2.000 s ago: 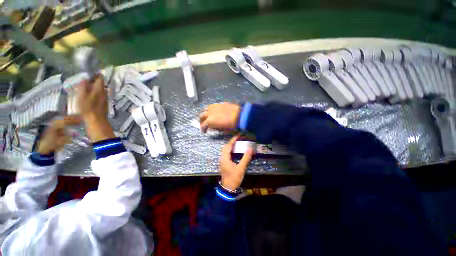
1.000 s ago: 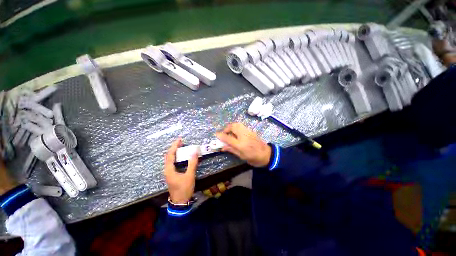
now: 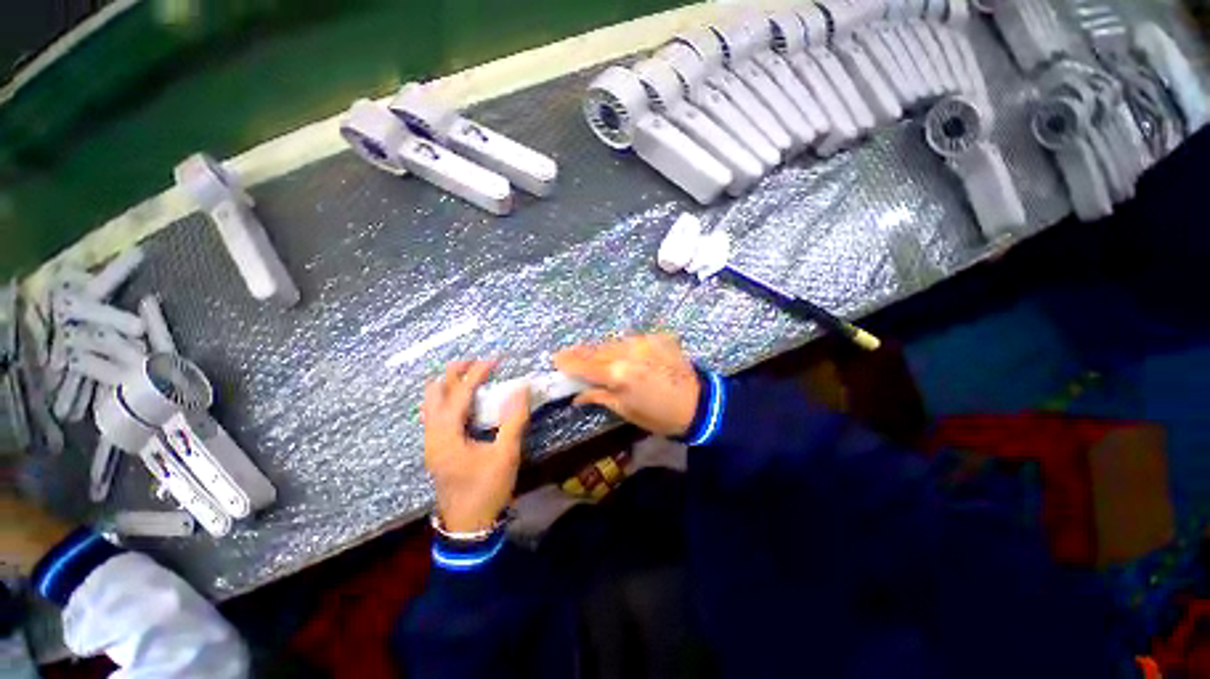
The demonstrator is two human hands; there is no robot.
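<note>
A white handheld fan, probably its handle (image 3: 541,386), lies level between my hands near the bench's front edge; its ends are hidden by my fingers. My left hand (image 3: 467,444) grips its left end, thumb in front and fingers behind. My right hand (image 3: 640,381) holds its right end with the fingertips. A narrow white strip (image 3: 433,342) lies on the bubble wrap mat (image 3: 332,451) just behind my left hand. A dark stick tool with a white lumpy head (image 3: 783,299) lies to the right behind my right hand, its pale end over the front edge.
A slanting row of white fans (image 3: 690,157) stands at the back right. Two fans (image 3: 451,173) and a single fan (image 3: 239,236) lie near the green conveyor (image 3: 266,80). More fans (image 3: 989,186) lie far right. Loose white parts (image 3: 93,325) and a neighbour's sleeve (image 3: 139,617) are at left.
The view has swung right and down since two seconds ago. My right hand has come from the mat behind to the fan's right end. The stick tool, earlier mostly hidden by my arm, now shows.
</note>
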